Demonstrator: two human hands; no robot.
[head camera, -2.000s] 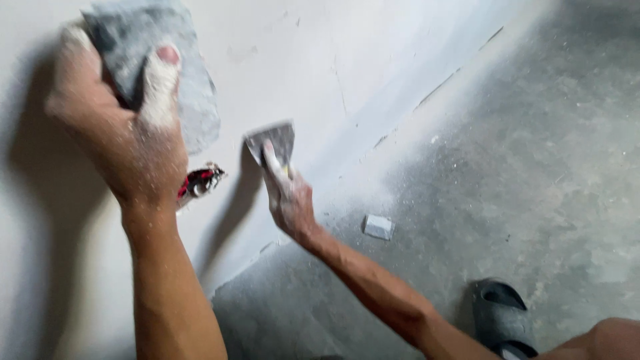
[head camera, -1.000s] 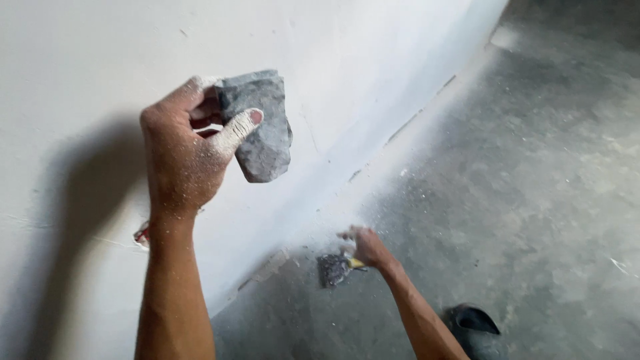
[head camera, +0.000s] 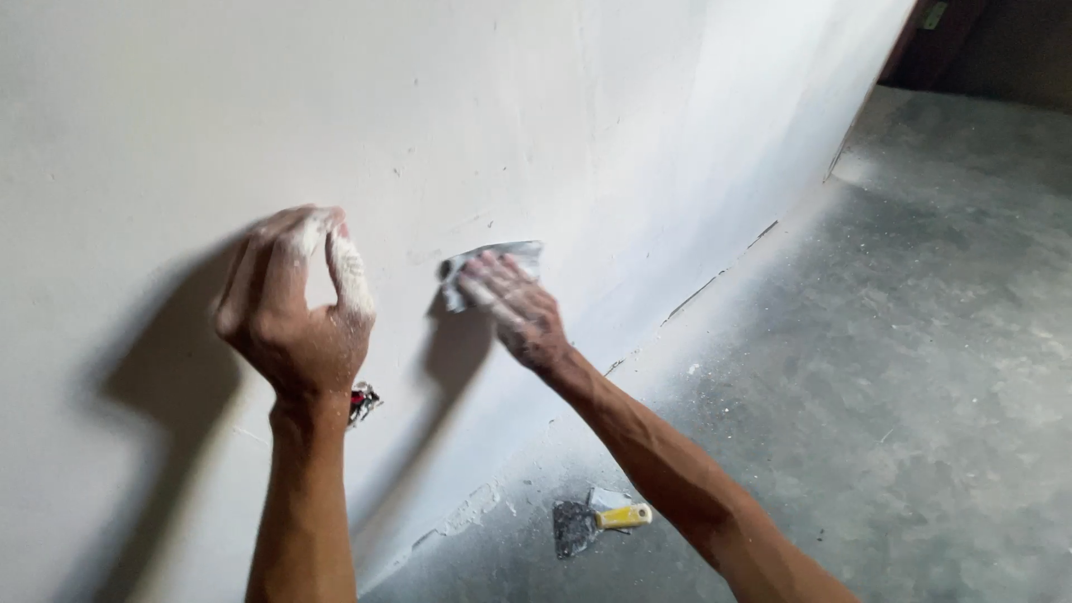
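Observation:
White dust coats both of my hands. My right hand (head camera: 519, 314) presses a folded grey sheet (head camera: 523, 253), seemingly sandpaper, flat against the white wall (head camera: 502, 100). To its left, my left hand (head camera: 293, 301) is raised before the wall, its fingertips and thumb meeting around a gap, with nothing seen between them. A putty knife (head camera: 624, 516) with a yellow handle and a stained wide blade lies on the concrete floor below my right forearm, over a small pale piece (head camera: 610, 499).
Beside my left wrist, wires (head camera: 363, 404) stick out of the wall. Cracks and dust run along the wall's foot. The grey concrete floor (head camera: 921, 377) extends right, toward a dark doorway (head camera: 963, 50) at the top right.
The grey sheet, in my left hand before, is now under my right hand on the wall. My right hand has let go of the putty knife and risen from the floor.

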